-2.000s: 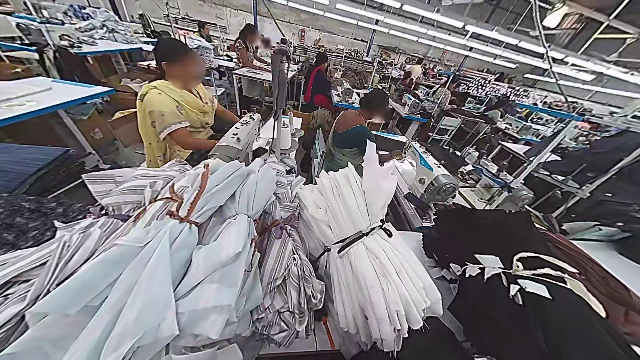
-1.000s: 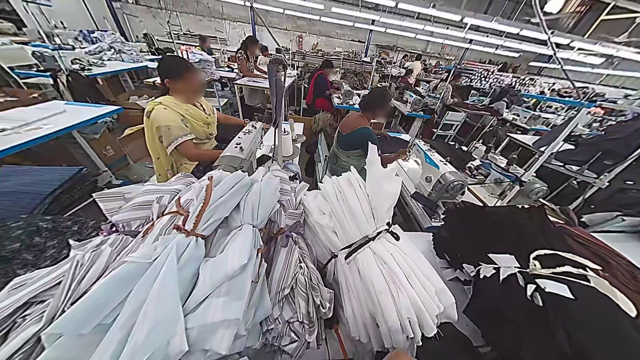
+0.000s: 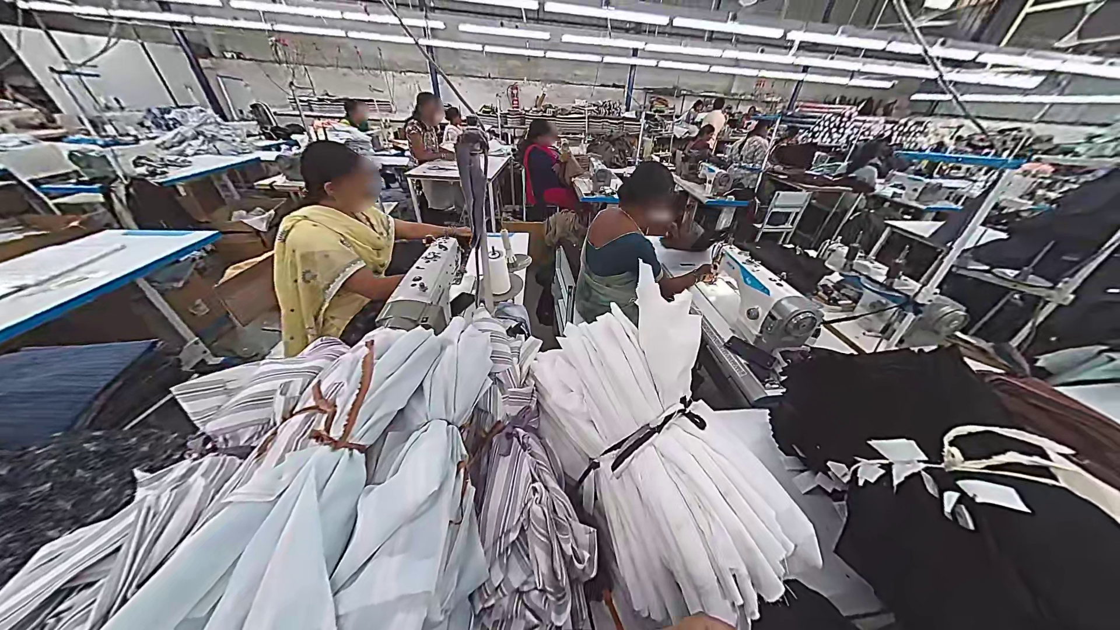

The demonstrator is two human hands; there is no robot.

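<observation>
A sliver of skin, apparently my right hand [image 3: 700, 622], shows at the bottom edge, close below a bundle of white cut fabric [image 3: 674, 490] tied with a black strip [image 3: 646, 435]. Its fingers are mostly cut off, so its hold is hidden. My left hand is out of view. Left of the white bundle lie a striped fabric bundle [image 3: 529, 516] and pale blue fabric bundles [image 3: 297, 525], one tied with a brown cord [image 3: 328, 429]. Black fabric pieces [image 3: 945, 525] with a cream tie [image 3: 1015, 455] and small white tags lie on the right.
Beyond the bundles, a person in yellow [image 3: 324, 262] sits by a sewing machine [image 3: 424, 284], and a person in a green top [image 3: 626, 254] works at another sewing machine [image 3: 761, 297]. A blue-edged table [image 3: 96, 271] stands at left. More workers and tables fill the background.
A sliver of hand shows at the bottom edge now and one second ago, but not two seconds ago. The bundles lie in the same arrangement.
</observation>
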